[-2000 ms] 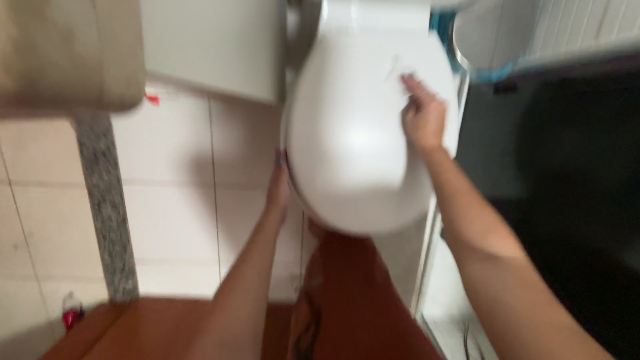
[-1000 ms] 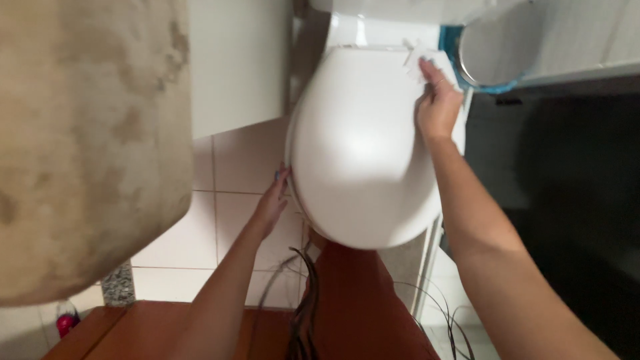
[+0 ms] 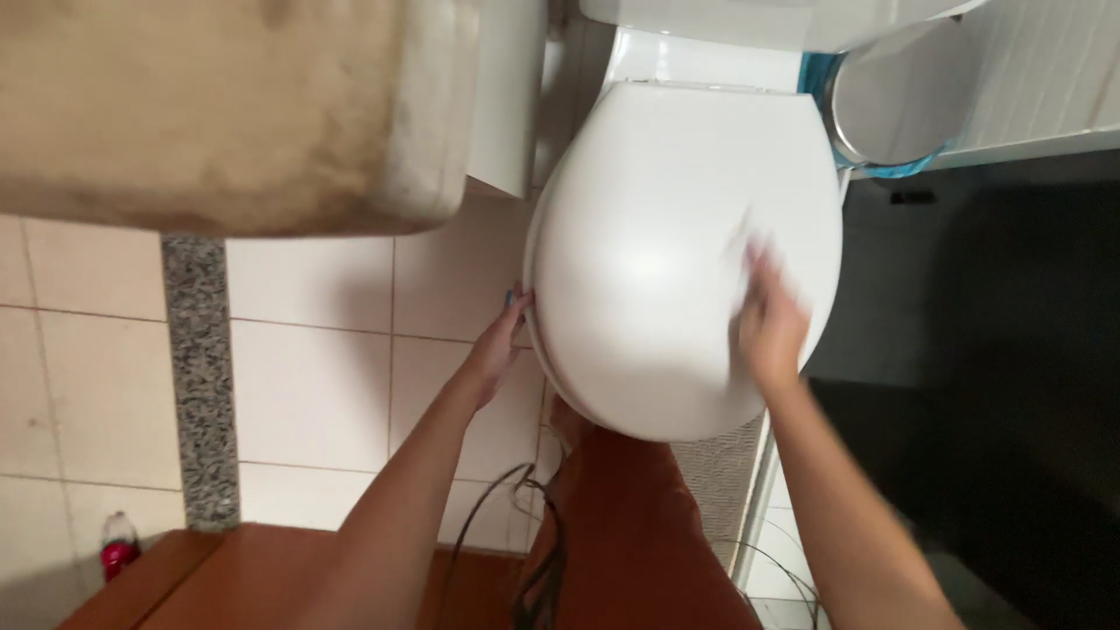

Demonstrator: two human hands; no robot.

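Observation:
A closed white toilet lid [image 3: 647,201] fills the middle of the view. My left hand [image 3: 500,346] rests with its fingertips at the lid's left edge, where the seat rim shows; whether it grips is not plain. Over the right part of the lid is my right hand [image 3: 772,319], blurred, with its fingers pinched together on a small whitish wipe or piece of paper [image 3: 742,234] that touches or hovers just above the lid.
A stained beige basin or counter edge [image 3: 262,114] juts in at upper left, beside a white cabinet panel [image 3: 509,105]. Behind the lid stands the toilet tank [image 3: 770,22]. A round bin with a blue liner [image 3: 897,96] is at upper right, near a dark surface [image 3: 1006,350].
My right hand has moved from the lid's back right corner toward its front, still with the whitish piece. My left hand stays at the left edge. The view has shifted.

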